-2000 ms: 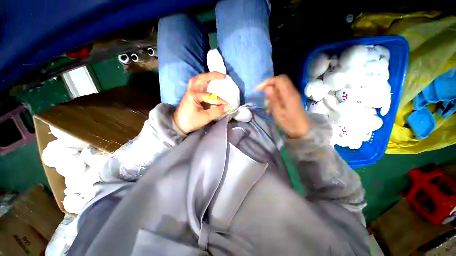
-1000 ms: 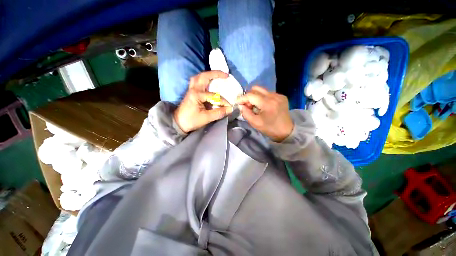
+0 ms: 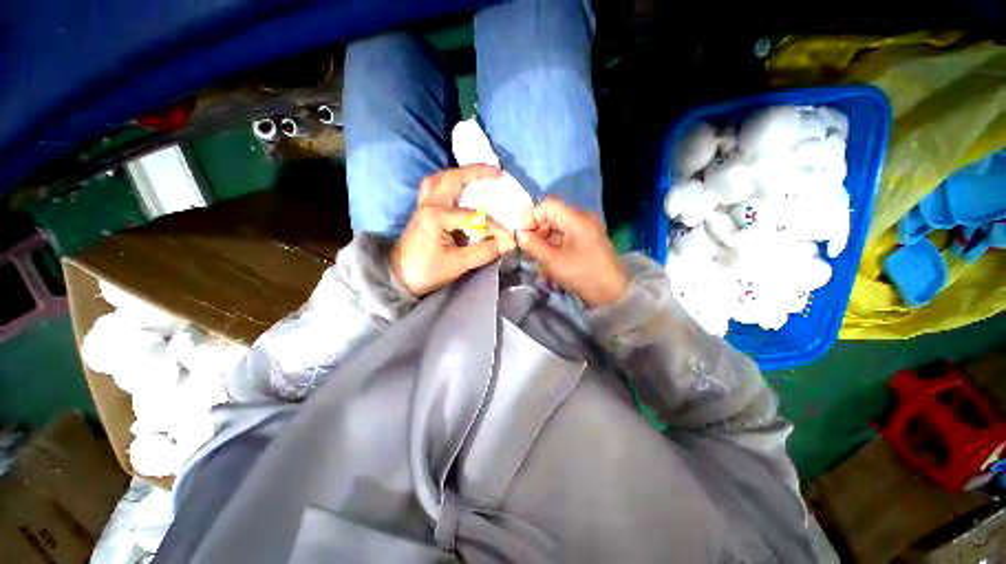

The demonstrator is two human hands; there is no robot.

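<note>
A white plush rabbit head [image 3: 502, 198] is held above my lap, with one white ear [image 3: 472, 143] pointing away from me over the jeans. My left hand [image 3: 441, 234] grips the head from the left, with a small yellow cover [image 3: 478, 224] on one digit. My right hand [image 3: 571, 249] is at the head's near right edge, its fingertips pinched together close to my left fingertips. Whether a needle or thread is between the right fingertips is too small to tell. The second ear is not visible.
A blue basket [image 3: 869, 198] of white pieces stands at the right, beside a yellow bag [image 3: 938, 88] with blue plastic pieces. A red stool [image 3: 946, 424] is at the lower right. An open cardboard box [image 3: 210, 259] with white pieces is at the left. The grey apron [image 3: 364, 430] covers my lap.
My right hand was blurred and away from the head two seconds ago. It came in to the head by one second ago and is still there. My left hand keeps its grip.
</note>
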